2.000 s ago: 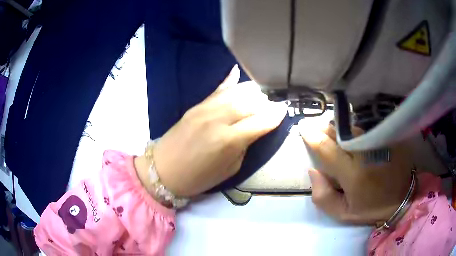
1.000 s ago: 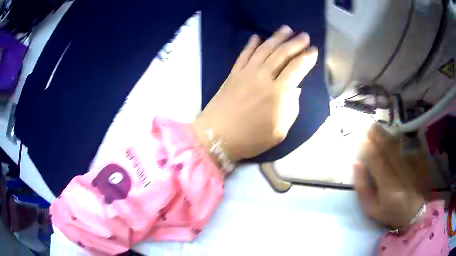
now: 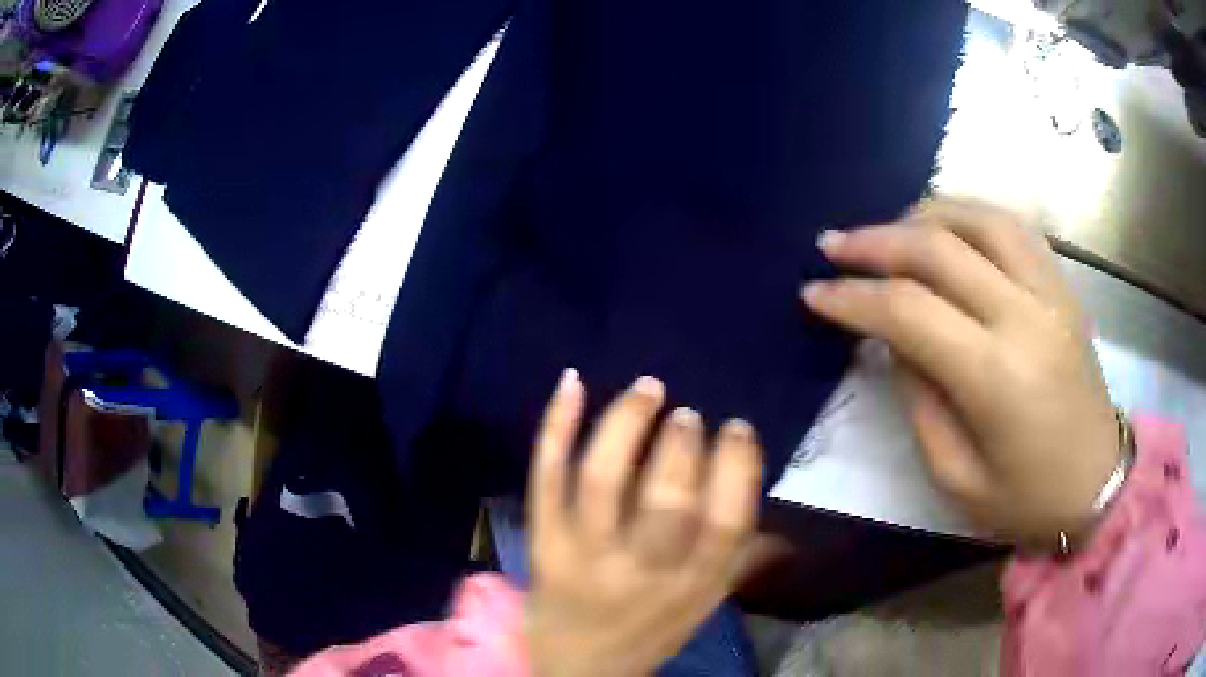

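Observation:
A dark navy cut panel (image 3: 661, 172) lies over the white table and hangs past its front edge. My left hand (image 3: 642, 529) lies on its lower part, back of the hand up, fingers slightly spread; whether it grips cloth cannot be told. My right hand (image 3: 985, 357) is at the panel's right edge, its index and middle fingertips on the cloth; its thumb is partly hidden and a grip cannot be made out. Another navy piece (image 3: 291, 146) lies flat to the left.
The metal machine bed (image 3: 1137, 172) is at the upper right, with part of the machine head at the corner. A purple device (image 3: 93, 33) is at the far upper left. A blue stand (image 3: 185, 437) and dark cloth are below the table.
The view has swung left and down, so the machine head has mostly left it. My left hand has moved down to the panel's lower part, and my right hand has come onto its right edge.

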